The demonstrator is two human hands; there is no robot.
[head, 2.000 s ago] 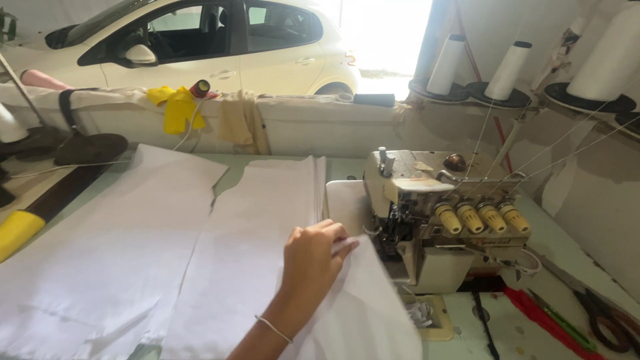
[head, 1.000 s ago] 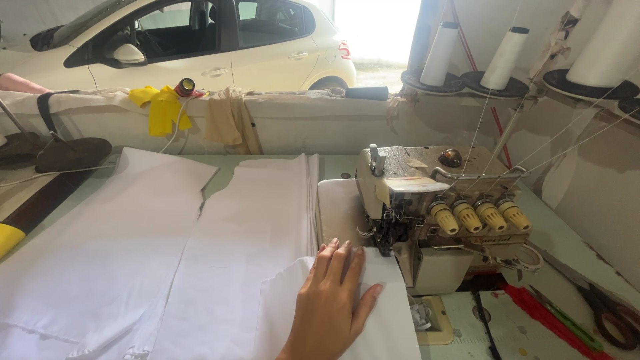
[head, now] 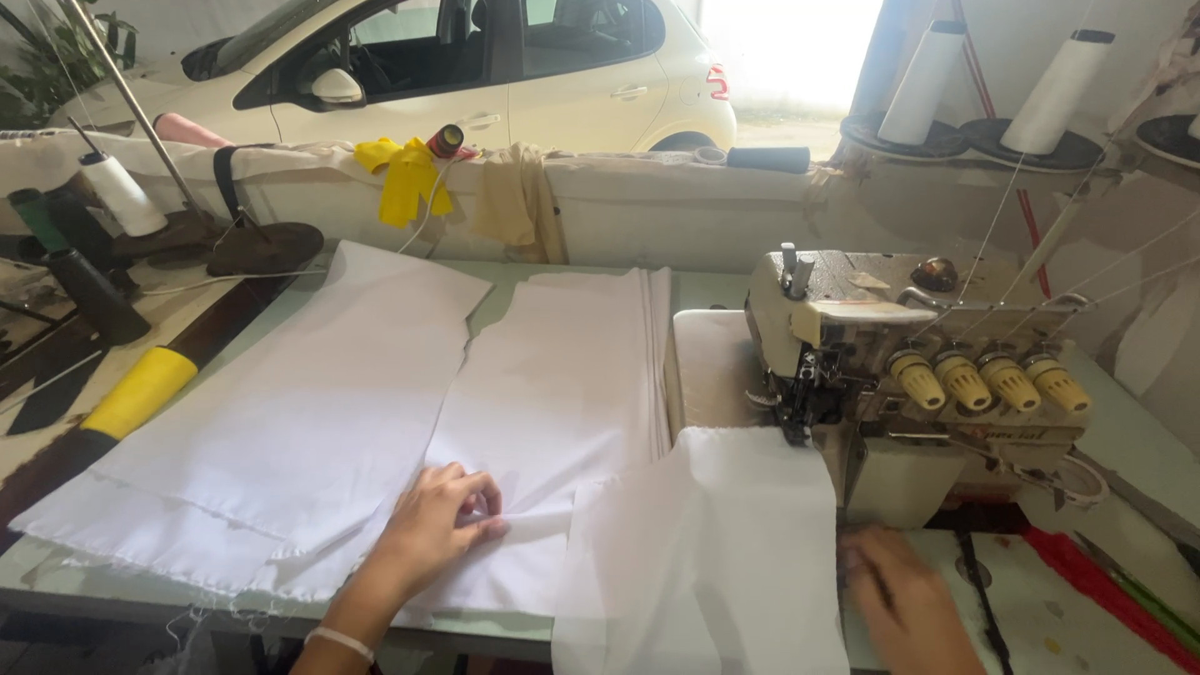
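A white fabric piece [head: 712, 544] lies with its far edge at the needle area of an overlock sewing machine [head: 844, 347] and hangs over the table's front edge. Left of it, my left hand [head: 445, 516] pinches a fold of another white piece, part of a layered stack [head: 562, 366]. More white pieces [head: 309, 394] are spread farther left, with frayed near edges. My right hand [head: 905, 591], blurred, is beside the right edge of the piece at the machine, fingers curled; whether it grips that edge I cannot tell.
Thread cones [head: 923, 84] stand on holders behind the machine. Scissors and a red item [head: 1106, 591] lie at the right. Dark thread spools [head: 94, 295] and a yellow-wrapped bar [head: 141, 392] are at the left. A low ledge [head: 637, 202] with yellow cloth runs behind; a car stands beyond.
The hand that lay on the fabric by the machine in the earlier frames is no longer there. My left hand is now on the stack, and my right hand shows at the right. The view has shifted.
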